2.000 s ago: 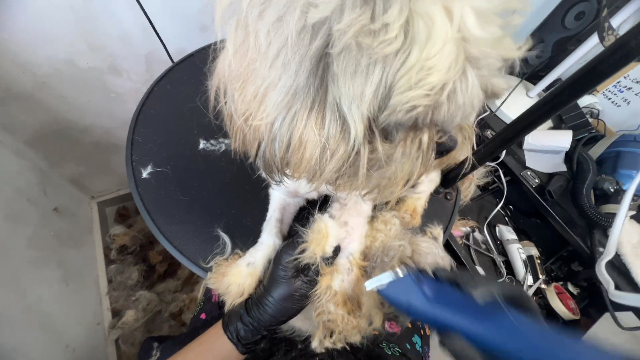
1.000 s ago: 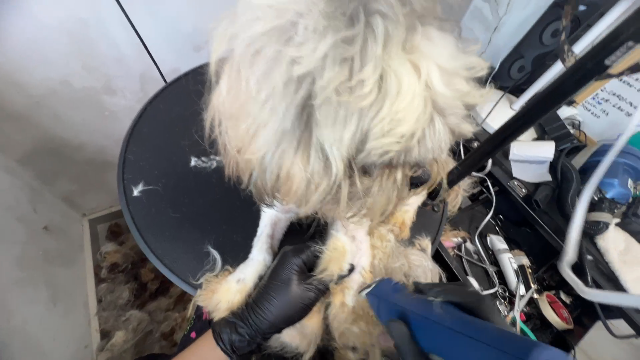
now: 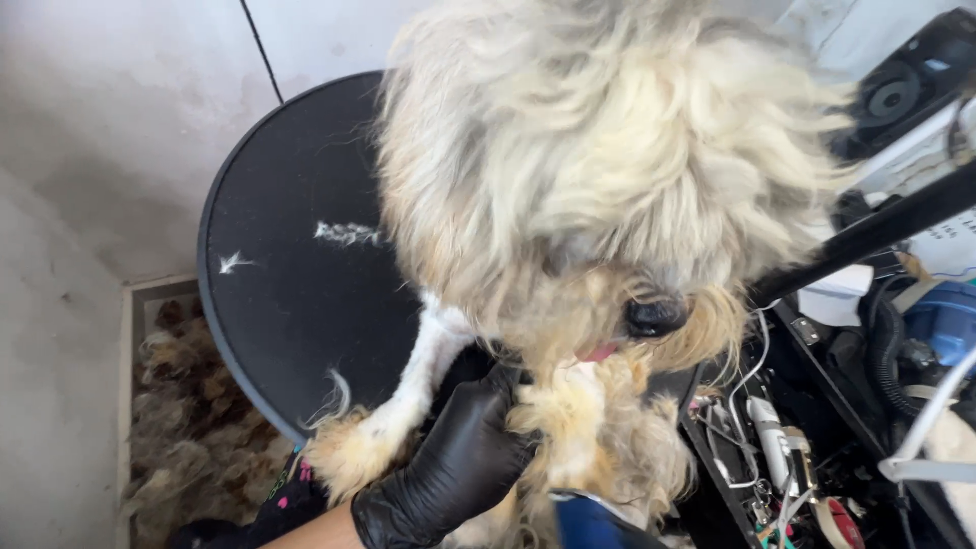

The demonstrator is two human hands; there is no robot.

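Observation:
A dog with long, shaggy cream and grey fur (image 3: 595,137) is on a round black grooming table (image 3: 305,320), its head bent down toward me. Its black nose and a bit of pink tongue show. One front leg (image 3: 418,370) is clipped short down to a furry tan paw. My left hand (image 3: 469,450), in a black glove, grips the other front leg (image 3: 568,419), which is still long-furred low down; its fingertips are partly hidden. At the bottom edge the end of blue electric clippers (image 3: 595,522) lies against that leg's fur. My right hand is out of view.
Loose white tufts (image 3: 347,232) lie on the tabletop. Cut fur fills a framed box (image 3: 126,396) at lower left. A black bar (image 3: 869,229) slants in from the right. Beyond it are a tray of tools with white clippers (image 3: 774,442), cables, a roll of tape (image 3: 839,522) and a speaker (image 3: 888,99).
The blue clippers have moved down, mostly out of view, and my right hand has left the view with them. The dog's muzzle has turned so nose and tongue now show.

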